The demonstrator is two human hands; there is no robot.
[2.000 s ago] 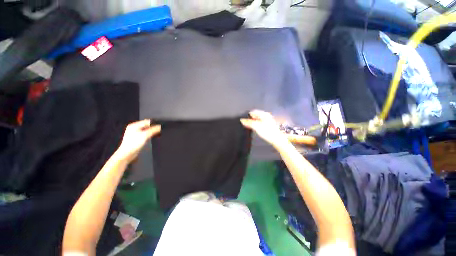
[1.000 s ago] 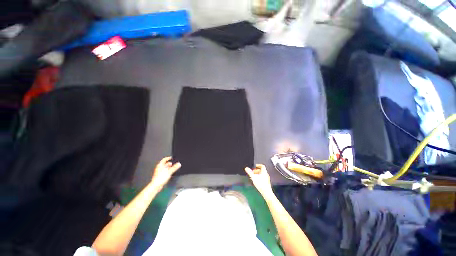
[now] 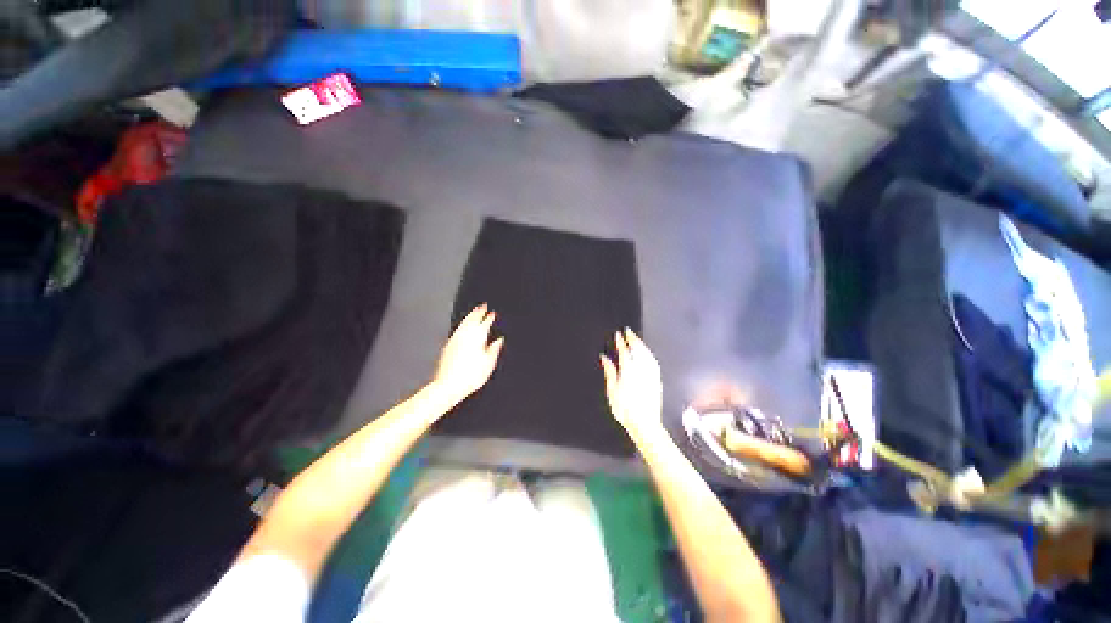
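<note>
A plain black garment (image 3: 548,329) lies flat on the dark grey padded table (image 3: 719,195) in front of me. My left hand (image 3: 469,353) rests on its left edge area with fingers pointing away from me. My right hand (image 3: 634,383) rests at its right edge. Both hands look flat and grip nothing that I can see. The steam iron (image 3: 761,453) with an orange-yellow handle sits at the table's right edge, apart from the garment.
Thick black garments (image 3: 244,292) cover the table's left side. A blue bar (image 3: 390,59), a pink-red card (image 3: 322,100) and a black piece (image 3: 621,105) lie along the far edge. A yellow hose (image 3: 908,462) runs right from the iron. Grey garments (image 3: 938,554) are below right.
The garment was held up by its corners, then laid flat. My hands have let go of its near corners and moved forward along its sides. The view has shifted.
</note>
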